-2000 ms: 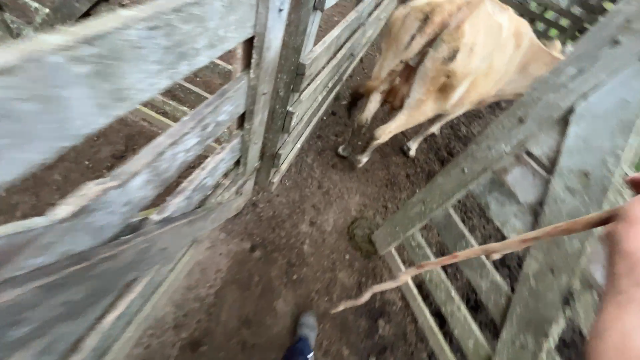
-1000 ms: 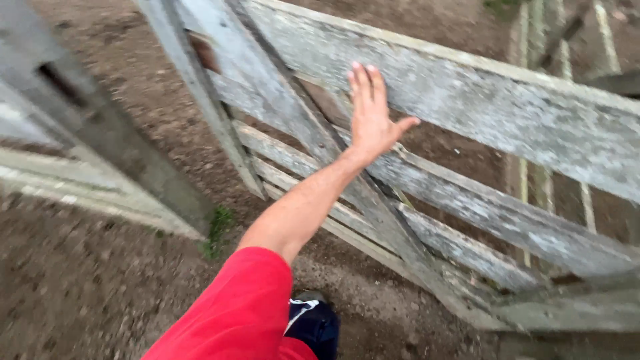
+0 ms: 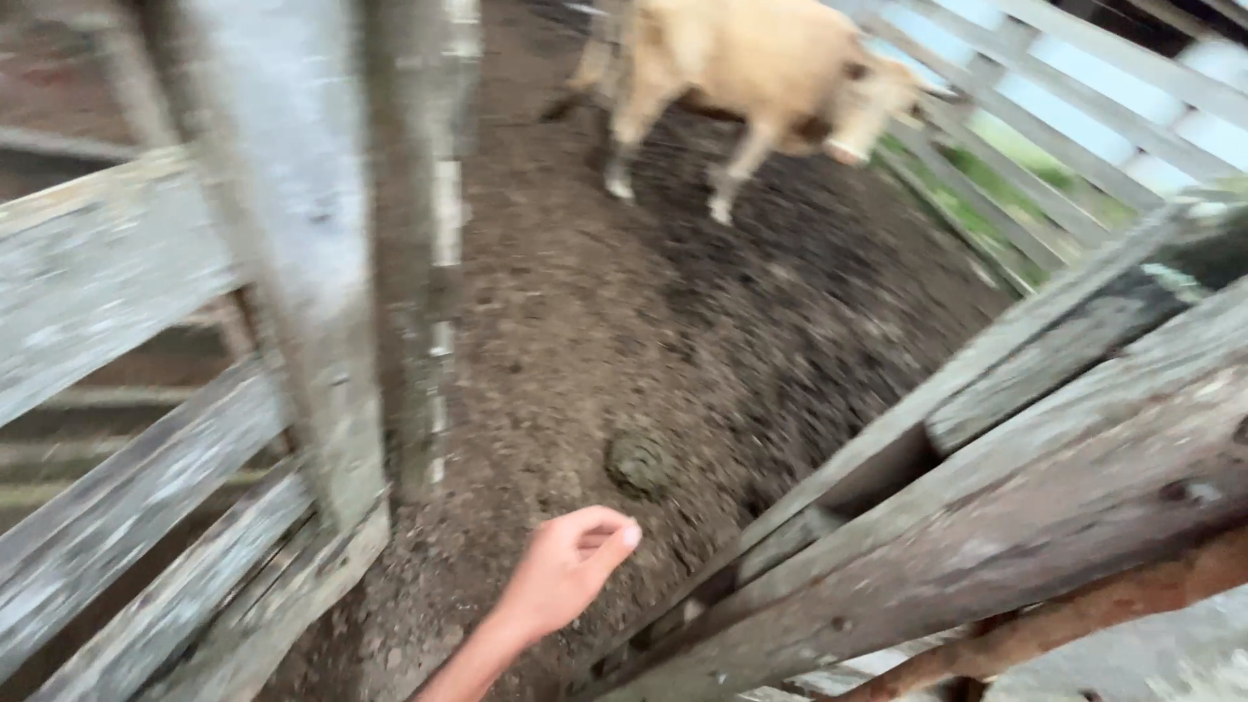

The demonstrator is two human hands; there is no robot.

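Observation:
My left hand (image 3: 575, 570) hangs over the dirt in the gap between two wooden gates or fence panels, its fingers curled loosely with nothing visible in them. Just beyond it a round cow pat (image 3: 639, 462) lies on the ground. My right hand is out of view. A brown wooden stick (image 3: 1063, 624) crosses the lower right corner, over the boards; whatever holds it does not show. Farther back a tan cow (image 3: 751, 58) stands side-on, its head toward the right.
A weathered plank gate (image 3: 107, 278) with an upright post (image 3: 414, 234) stands at the left. Thick grey rails (image 3: 936, 507) slant across the right side. A board fence (image 3: 1043, 127) runs behind the cow at the upper right, with grass beyond.
A second ago a hand lay spread against a gate's planks; now my left hand is off the boards, fingers curled. The view has swung strongly. The cow now shows its side rather than its rear.

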